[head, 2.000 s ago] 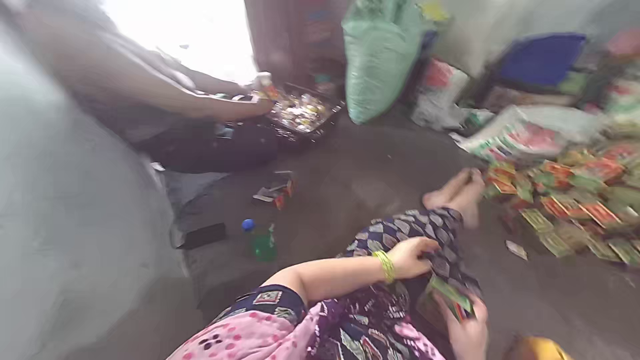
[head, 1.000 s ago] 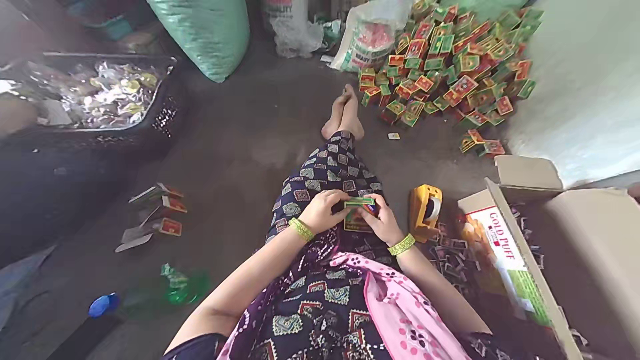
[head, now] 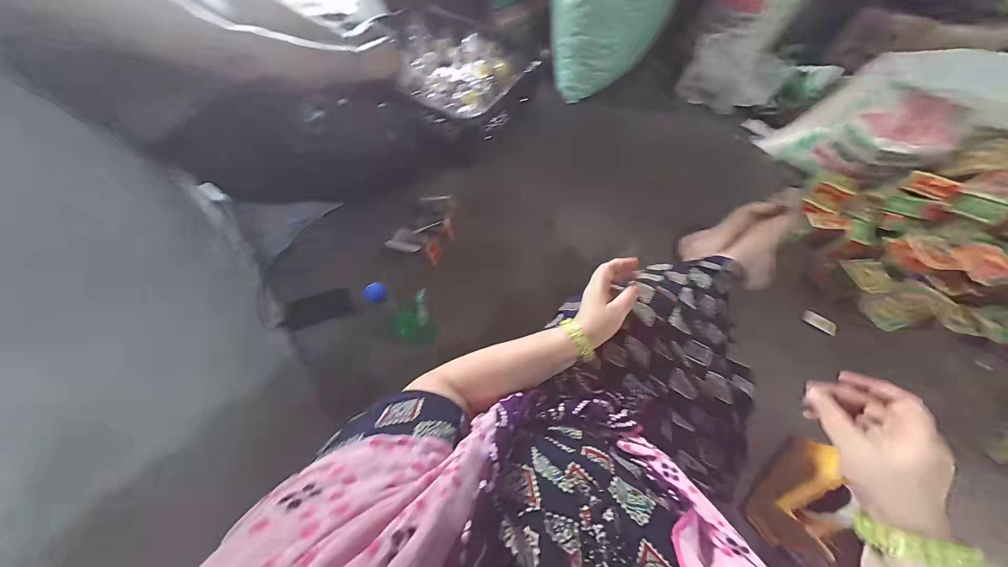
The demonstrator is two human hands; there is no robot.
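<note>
My left hand [head: 608, 305], with a yellow-green bangle at the wrist, is over my patterned trousers [head: 685, 346], thumb and fingers apart and nothing between them. My right hand [head: 890, 441], blurred and with a similar bangle, is raised at the lower right, its fingers bent and no object visible in it. Just left of it on the floor is a yellow and brown object [head: 795, 488], probably a tape dispenser, partly hidden by the hand. Past my right hand, a heap of small red, green and yellow boxes [head: 937, 244] lies on the floor.
A person's dark-clothed leg [head: 291, 142] is at the upper left, beside a black tray of small wrapped items [head: 461, 75]. A green sack [head: 606, 39] stands behind. A green bottle [head: 415, 319] with a blue cap, card pieces [head: 425, 232] and a pale wall [head: 118, 315] are at left.
My hands have moved apart, the right one out to the right. The small green box held between them earlier is no longer seen in them. The view has swung left.
</note>
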